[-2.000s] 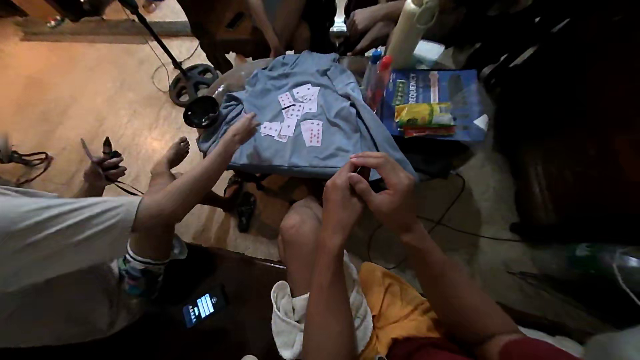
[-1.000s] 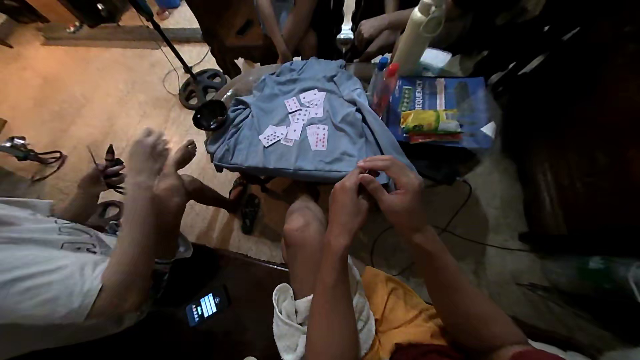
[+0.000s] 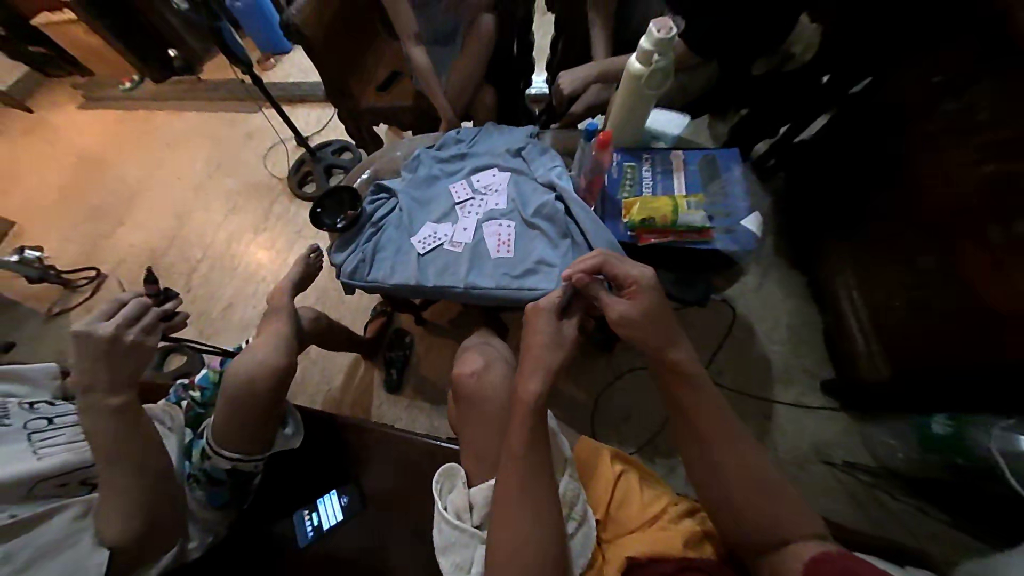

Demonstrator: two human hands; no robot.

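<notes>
Just off the near right corner of a table draped with a blue-grey cloth point(image 3: 448, 268), my left hand point(image 3: 552, 332) and my right hand point(image 3: 628, 296) meet. Something small and dark shows between their fingers; what it is, and which hand grips it, I cannot tell. Several face-up playing cards point(image 3: 470, 210) lie overlapping on the middle of the cloth. Nearer to me, a fan of red-suited cards point(image 3: 502, 238) lies beside another group of cards point(image 3: 432, 237).
Right of the cloth are a blue box point(image 3: 728, 172), a yellow packet point(image 3: 660, 212), a red-capped bottle point(image 3: 594, 172) and a cream flask point(image 3: 640, 80). A black bowl point(image 3: 336, 208) is at the left. A lit phone point(image 3: 326, 514) lies on the bench near a seated person. Cables cross the floor.
The neighbour's hand, over the cloth's left edge two seconds ago, has drawn back to the far left. My hands stay together near the corner. The cards look unchanged.
</notes>
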